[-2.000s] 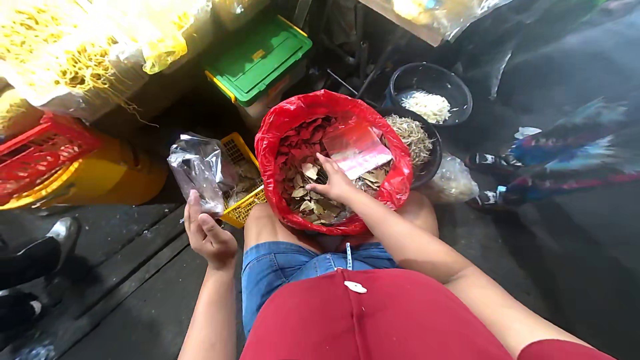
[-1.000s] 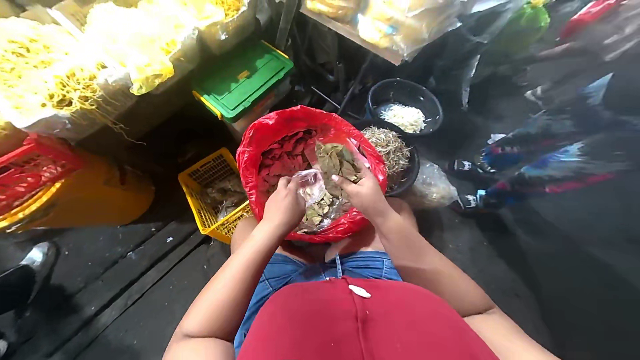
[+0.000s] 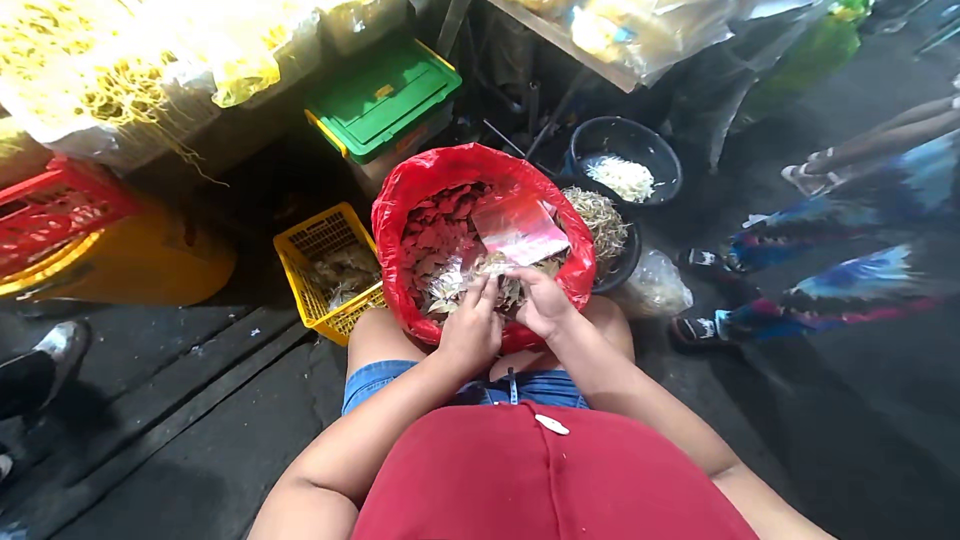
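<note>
A container lined with a red plastic bag [image 3: 397, 255] stands at my knees, holding dried leaves [image 3: 435, 225]. Over the leaves, my left hand [image 3: 476, 322] and my right hand [image 3: 541, 300] nearly meet, their fingertips gripping a clear plastic bag [image 3: 491, 264] with what look like leaves inside. The exact hold of each finger is partly hidden. Behind my hands, a flat stack of clear plastic bags [image 3: 521, 229] rests on the leaves at the container's right side.
A yellow plastic crate [image 3: 300, 292] stands left, a green-lidded box [image 3: 382, 97] behind. At right are a black basin of white shreds [image 3: 664, 150], a container of dried stalks [image 3: 596, 221] and a tied plastic bag [image 3: 660, 289]. A passer-by's legs [image 3: 795, 292] are further right.
Two seconds ago my left hand held a plastic bag beside the container while my right hand was in the leaves. Both hands are now together over the leaves, slightly lower than one second ago.
</note>
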